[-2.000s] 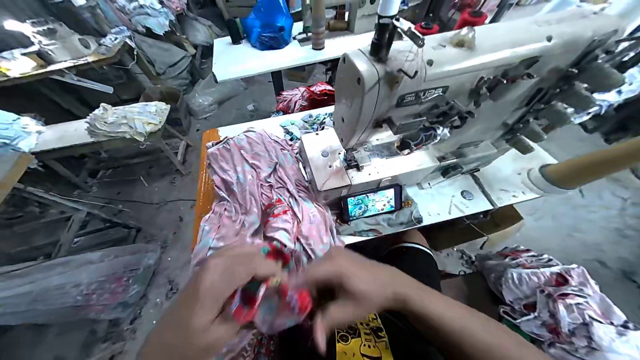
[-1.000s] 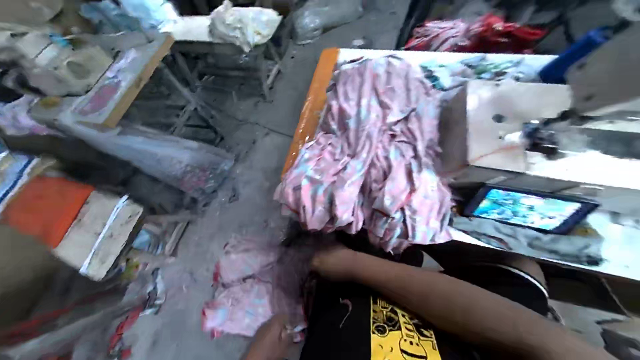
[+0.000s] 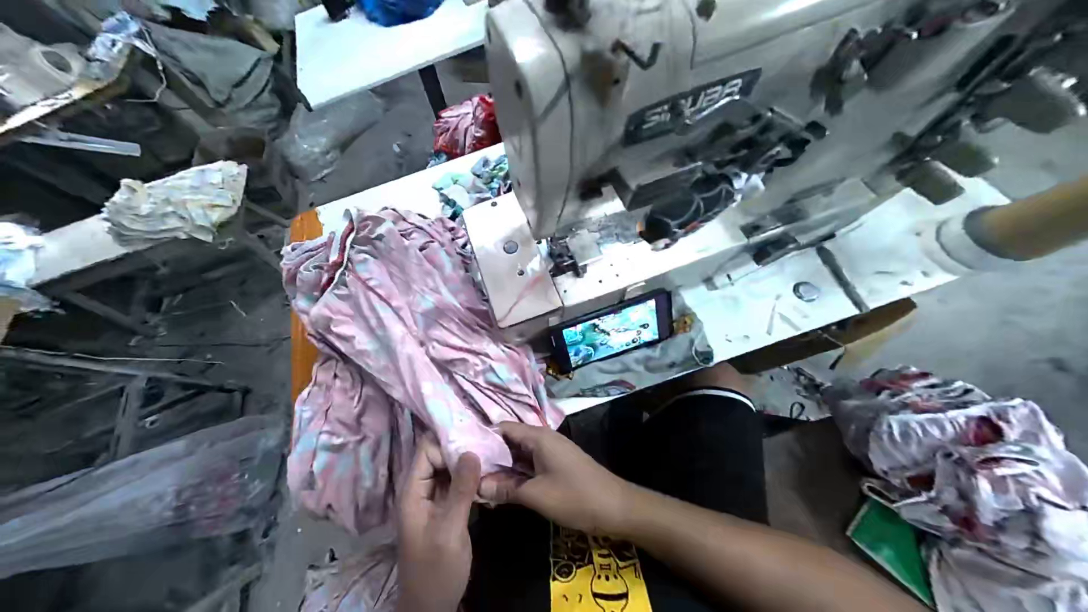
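Observation:
Pink patterned fabric (image 3: 399,314) lies heaped on the left end of the white sewing table, beside the bed of an industrial sewing machine (image 3: 586,127). Its near end hangs over the table edge toward my lap. My left hand (image 3: 438,518) pinches that end between thumb and fingers. Close by on the right, my right hand (image 3: 548,476) grips the same end of cloth. A phone with a lit screen (image 3: 612,331) leans by the machine bed, on a grey cloth.
At the lower right is a pile of pink and white garments (image 3: 977,459). More pink cloth (image 3: 353,582) lies low at the left, below the table. A cream cloth bundle (image 3: 178,200) rests on a bench further left. Red fabric (image 3: 467,126) sits behind the table.
One second ago my hands were lower, by pink cloth below the table's edge; now both hold an end of pink fabric at the heap. The view has swung back toward the machine.

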